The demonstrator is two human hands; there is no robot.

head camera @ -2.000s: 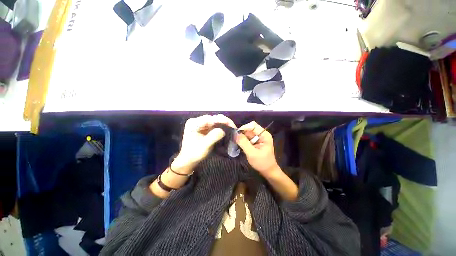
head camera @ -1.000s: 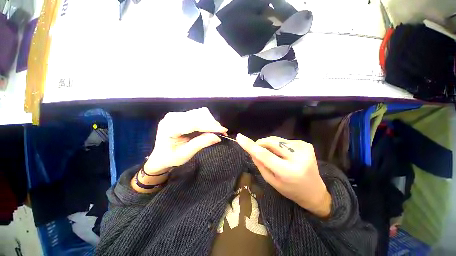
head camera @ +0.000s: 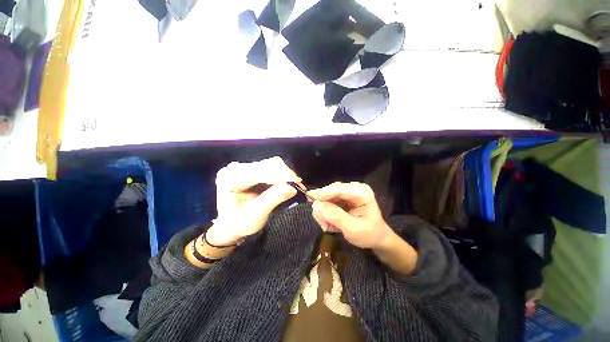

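Note:
My left hand [head camera: 251,200] and my right hand [head camera: 351,210] meet above my lap, just below the table's front edge. Between their fingertips is a small dark piece with a thin line [head camera: 302,190]; a bit of pale grey shows under my left fingers. Most of the piece is hidden by the fingers. On the white table [head camera: 200,87] lie a black fabric piece [head camera: 324,43] with a small pale mark, and several small black and pale grey pieces [head camera: 365,105] around it.
A black stack of cut pieces [head camera: 552,80] with a red-orange handle [head camera: 501,67] lies at the table's right. Yellow tape [head camera: 53,100] runs along the left edge. Blue crates [head camera: 150,207] with dark cloth stand below the table on both sides.
Since a second ago my right hand has turned and its fingers have curled in at the piece. Two seconds ago a pale grey piece and a thin dark tool showed at my hands.

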